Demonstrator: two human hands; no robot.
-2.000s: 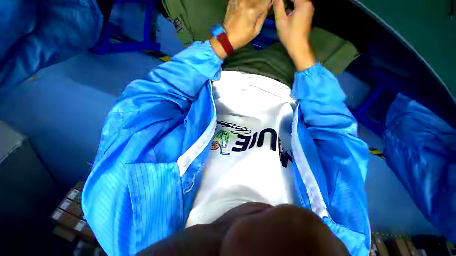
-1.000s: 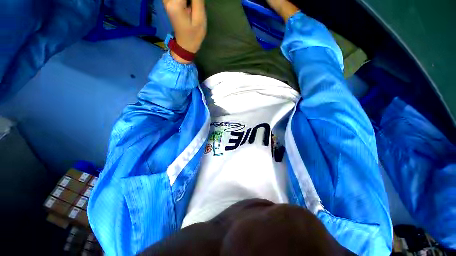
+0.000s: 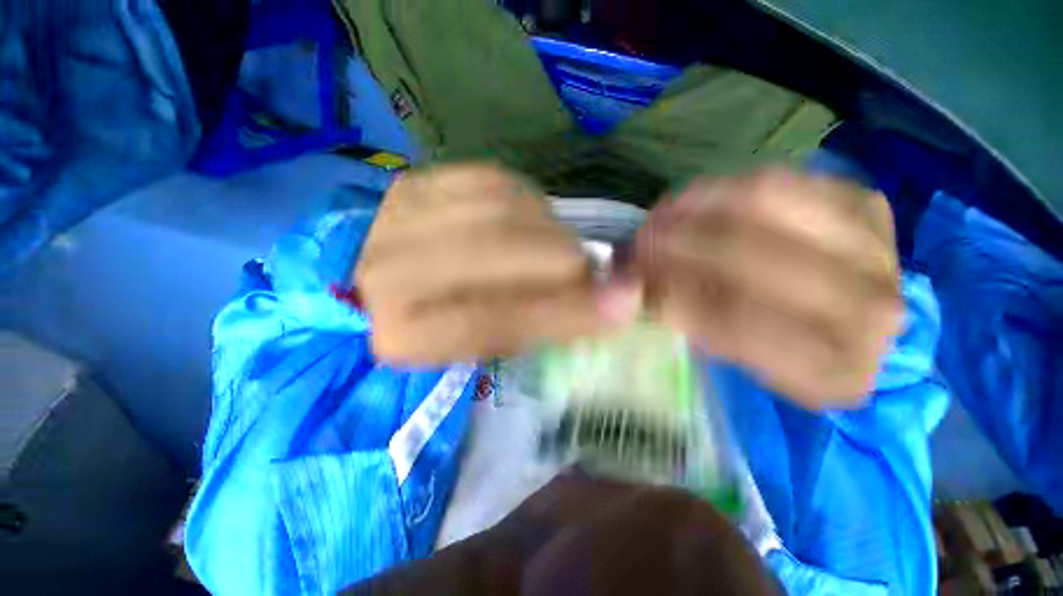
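Observation:
A green and clear packet (image 3: pixel 629 390) with a dark striped patch hangs in front of the white shirt, its upper edge at my fingertips. My left hand (image 3: pixel 472 268) and my right hand (image 3: pixel 775 279) are curled, knuckles up, and meet at this edge, pinching it between them. Both hands and the packet are blurred. A small white bit shows between the hands. The fingertips are mostly hidden behind the knuckles, so the exact grip is hard to see.
The dark green bench (image 3: pixel 933 82) is at the upper right. Blue stool frames (image 3: pixel 262 93) stand at the upper left. Blue smocks of neighbours show at the left (image 3: pixel 88 128) and right (image 3: pixel 1002 314). Brown boxes (image 3: pixel 991 547) are at the lower right.
Both hands have come from the top edge, over my lap, back to my chest and together. The green packet is now in view between them.

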